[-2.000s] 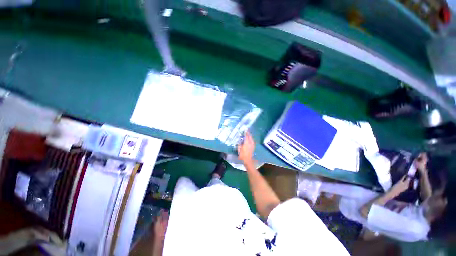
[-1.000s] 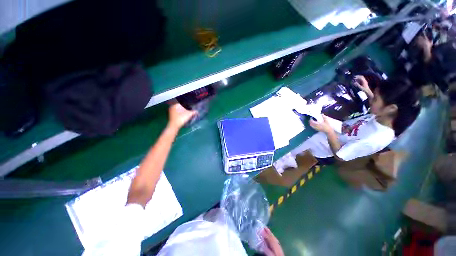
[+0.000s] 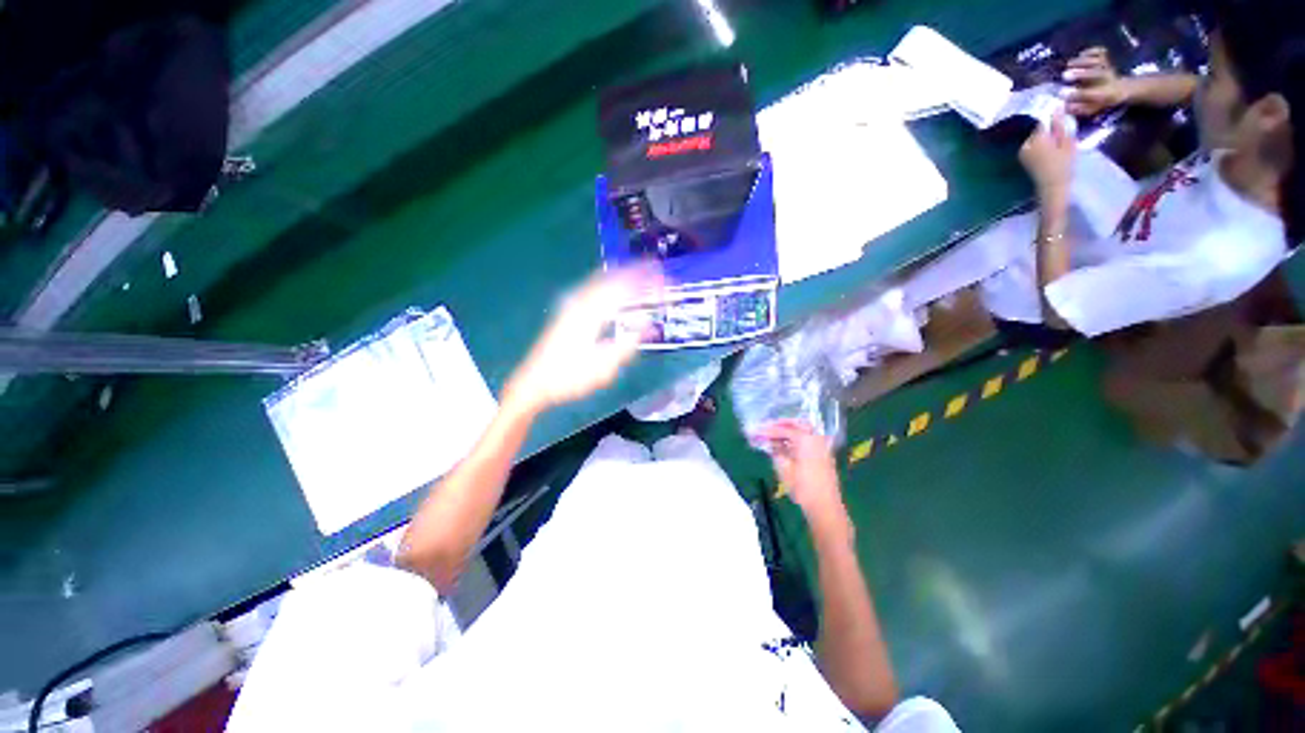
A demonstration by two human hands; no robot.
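A black retail box (image 3: pixel 680 136) with white and red print stands on the blue top of the weighing scale (image 3: pixel 700 314). My left hand (image 3: pixel 580 344) is blurred, in front of the scale's left side near the box; it holds nothing that I can see, and its fingers look apart. My right hand (image 3: pixel 802 455) holds a clear shrink film bag (image 3: pixel 784 387) below the scale's front right, off the bench edge. The whitish bag stack (image 3: pixel 379 423) lies on the bench to the left.
White sheets (image 3: pixel 852 172) lie right of the scale. A metal arm (image 3: pixel 158 352) reaches to the bag stack. Another person (image 3: pixel 1174 236) sits at the right with both hands on white material. Dark cloth (image 3: pixel 150 108) hangs at the upper left. Open cartons (image 3: pixel 1216 380) stand on the floor.
The box has come from under the shelf onto the scale. My left hand has let go of it and moved back. My right hand still holds the clear bag, now raised.
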